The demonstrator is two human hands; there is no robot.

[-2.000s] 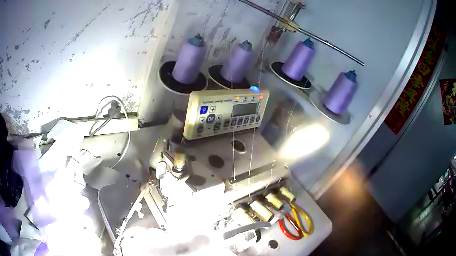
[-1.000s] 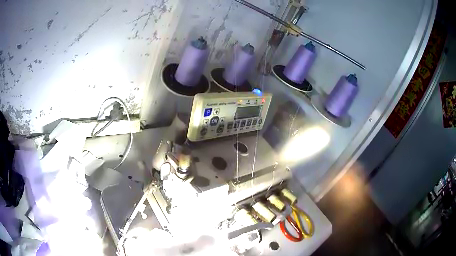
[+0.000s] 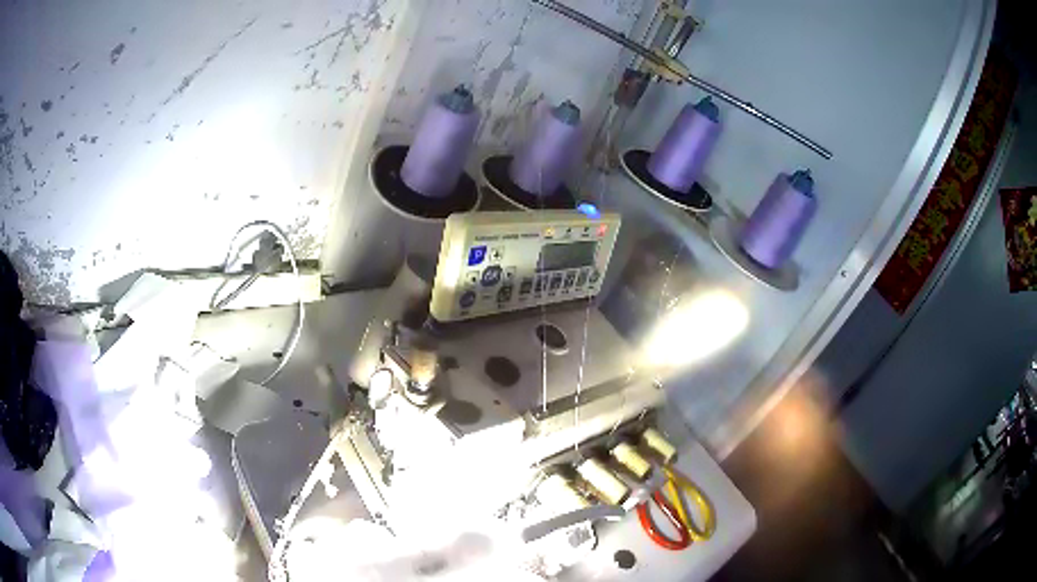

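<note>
The cream-white overlock machine (image 3: pixel 483 392) fills the centre. Its needle area and front are washed out by glare. Several ribbed tension knobs (image 3: pixel 603 480) sit in a row at its right front, with thin threads running down to them. White and pale lilac fabric pieces (image 3: pixel 68 387) lie at the lower left, partly lost in glare. The control panel (image 3: pixel 525 264) stands behind the machine head with its lights on. Neither of my hands can be made out; the lower middle is overexposed.
Purple thread cones (image 3: pixel 440 146) stand on round discs behind the panel, under a metal rod (image 3: pixel 739 102). Scissors with red and yellow handle loops (image 3: pixel 691 507) lie right of the knobs. A dark cloth or bag (image 3: pixel 21 381) is at the far left. A white cable (image 3: pixel 298 301) curves near the wall.
The whole view has shifted slightly, so the machine, panel and cones appear a little lower and further right than two seconds ago. Nothing else has visibly moved.
</note>
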